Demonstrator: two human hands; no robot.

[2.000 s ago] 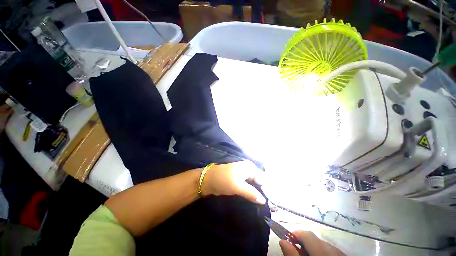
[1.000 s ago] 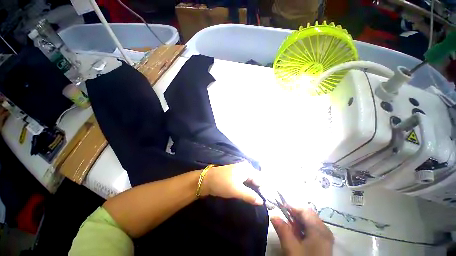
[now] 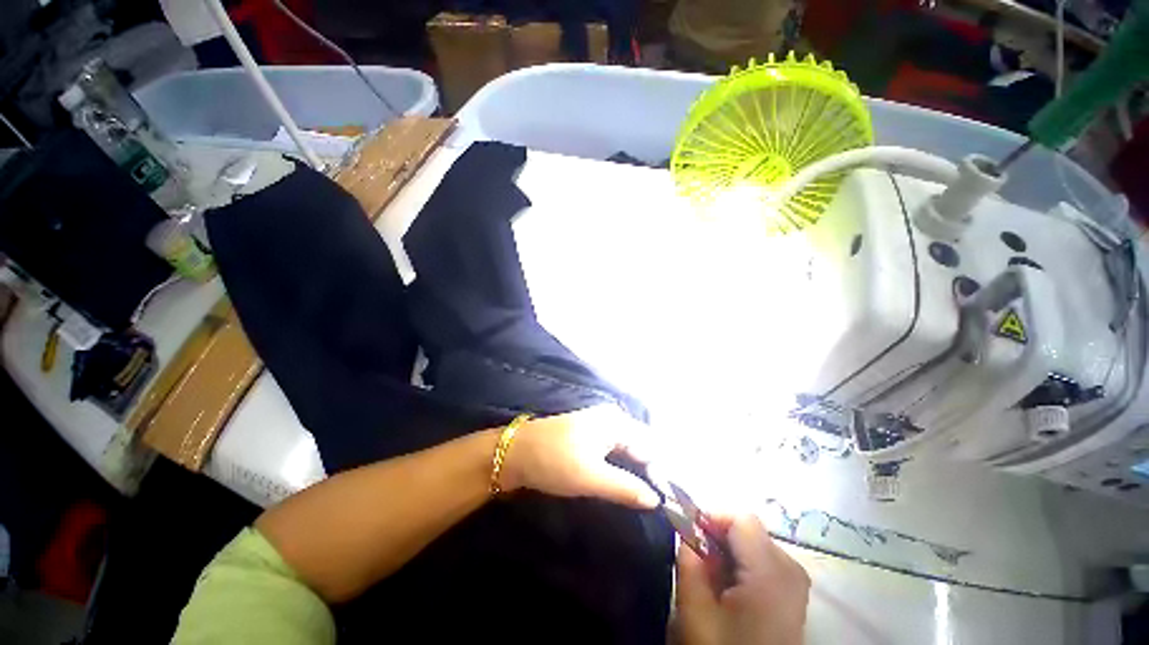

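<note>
A black garment piece [image 3: 491, 340] lies over the table and hangs over its front edge in the middle. My left hand [image 3: 582, 456], with a gold bracelet at the wrist, presses and pinches the cloth near the bright lamp glare. My right hand [image 3: 746, 587] holds thread snips [image 3: 697, 530], their blades pointing at the cloth edge beside my left fingertips. Whether the blades touch the cloth is hard to tell in the glare. The white sewing machine [image 3: 932, 302] stands at the right; its needle area is lost in glare.
A yellow-green fan [image 3: 771, 132] stands behind the machine head. A green-handled screwdriver [image 3: 1094, 86] is at the upper right. Cardboard strips [image 3: 208, 391] line the left table edge. Pale blue tubs [image 3: 567, 107] stand behind. A plastic bottle [image 3: 126, 141] is on the neighbouring table.
My right hand has come up from the lower edge with the snips, and the blades are now close to my left fingers. The left hand has barely moved. The view has shifted slightly.
</note>
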